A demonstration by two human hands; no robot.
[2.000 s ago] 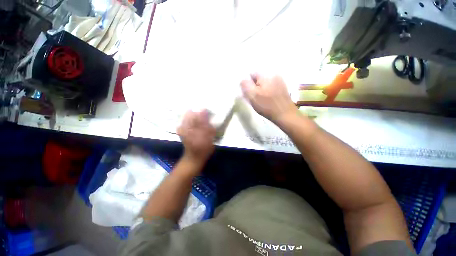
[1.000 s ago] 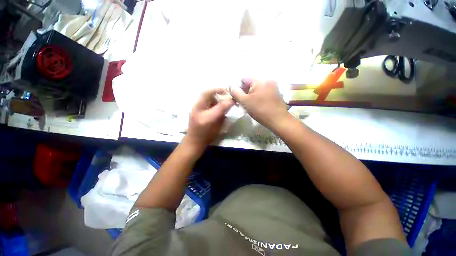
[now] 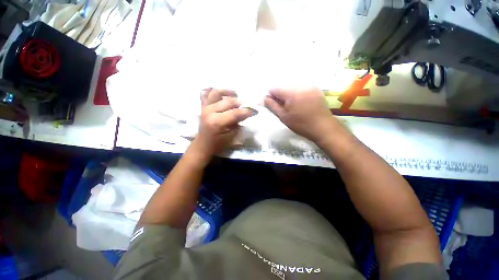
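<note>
A large white garment piece (image 3: 180,60) lies on the white table, overexposed so that its folds and edges hardly show. My left hand (image 3: 221,117) is at the cloth's near part, thumb and fingers bent around a bit of it. My right hand (image 3: 298,109) is just to the right, its thumb and fingertips pinching the cloth. A short gap parts the two hands, with cloth between them. The sewing machine (image 3: 405,38) stands at upper right, its lit needle area right of the cloth. My hands are left of the needle and nearer my body.
Orange-red tape (image 3: 355,93) and black scissors (image 3: 429,75) lie on the machine bed. A black box with a round red part (image 3: 49,68) and a red flat piece (image 3: 105,81) are at left. Cloth piles lie behind. A blue basket (image 3: 213,210) with white cloth is below the table.
My hands came together on the cloth, then moved slightly apart, the left hand's fingers spreading more. The view has shifted, so the table things sit further left.
</note>
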